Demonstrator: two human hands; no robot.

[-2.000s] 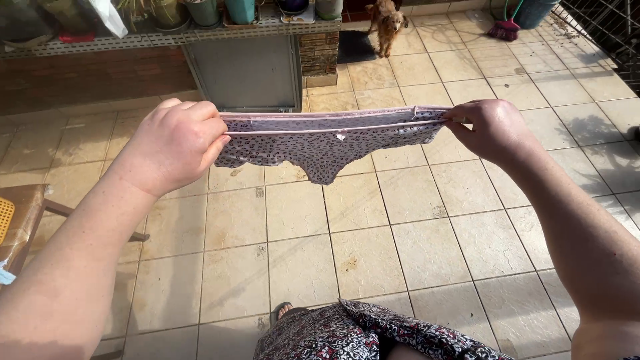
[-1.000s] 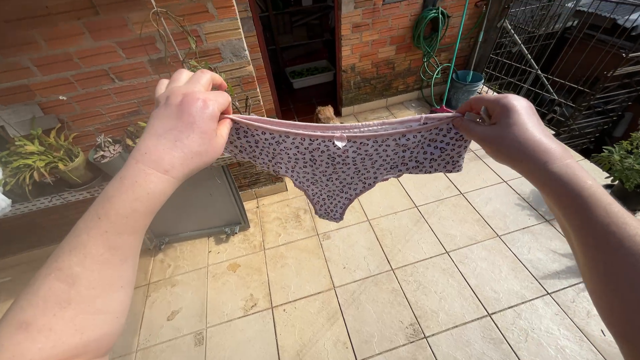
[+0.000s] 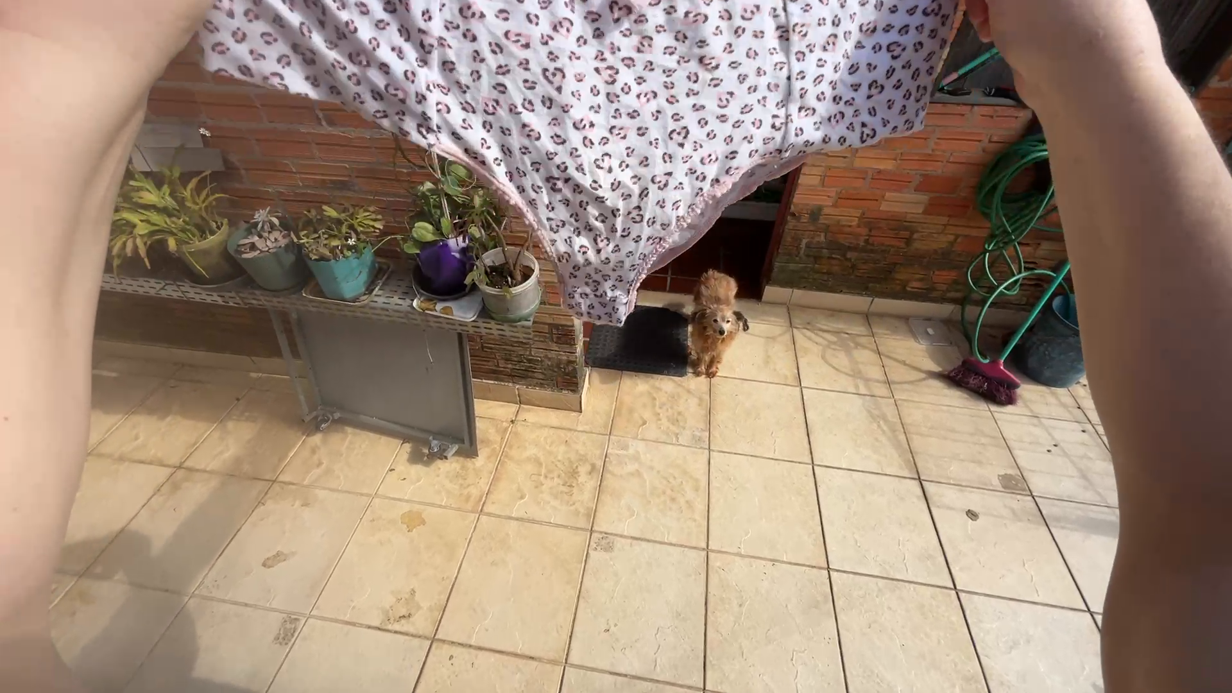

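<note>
White underwear with a pink and black leopard print point(image 3: 616, 125) hangs spread between my raised hands, its narrow crotch part pointing down. The waistband is above the top edge of the view. At the upper left, only the lower part of my left hand point(image 3: 144, 24) shows, next to the fabric's left side; its fingers are out of view. My right hand point(image 3: 1020, 29) is partly cut off at the upper right, its fingers by the fabric's right edge. The stretched cloth is held up from both sides.
Potted plants point(image 3: 342, 274) stand on a metal shelf point(image 3: 385, 306) at left, with a grey panel point(image 3: 385, 371) below. A brown dog point(image 3: 715, 327) stands beside a black mat point(image 3: 640, 342). A broom point(image 3: 984, 378), a bucket point(image 3: 1051, 346) and a green hose point(image 3: 1011, 207) are at right.
Both hands have risen with the underwear, which now hangs at the top of the view. The dog, largely hidden behind it a second ago, shows in full.
</note>
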